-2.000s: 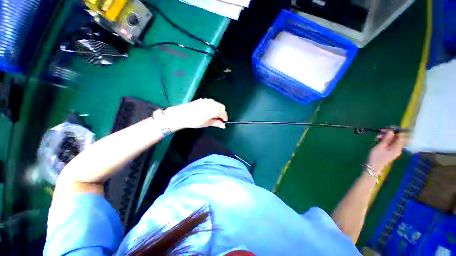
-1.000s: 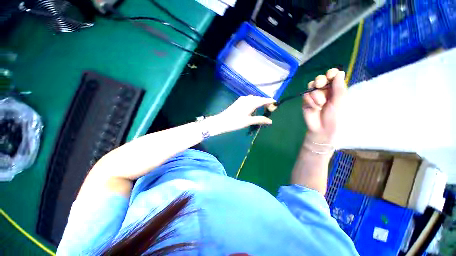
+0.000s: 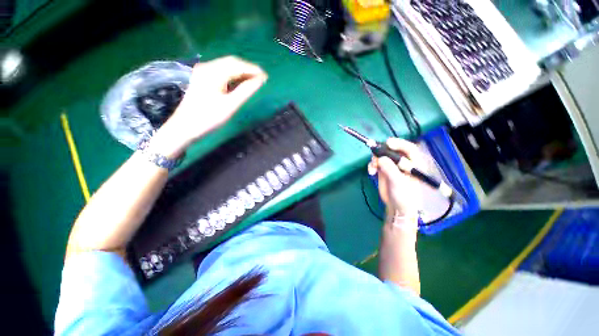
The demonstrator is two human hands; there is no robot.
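Note:
A long black tray (image 3: 217, 174) lies slantwise on the green bench. A row of clear, glossy oval parts (image 3: 253, 192) stands along its near edge. My right hand (image 3: 399, 172) is shut on a pen-like soldering iron (image 3: 387, 153), right of the tray. Its thin metal tip points up and left, off the tray. My left hand (image 3: 213, 95) is raised over the tray's far side, beside a clear plastic bag (image 3: 125, 98) with dark parts heaped inside. Its thumb and forefinger tips meet; whether a small part is between them cannot be told.
A yellow and metallic unit (image 3: 364, 23) with black cables stands at the far edge, beside a wire-ringed fan (image 3: 302, 29). A pale stack with rows of dark parts (image 3: 473, 59) lies at the far right. A blue basket (image 3: 469, 190) is below the bench edge.
The view has turned back to the bench. Both hands were at a thin black cord off the bench; now my left hand is over the tray and my right hand holds the iron.

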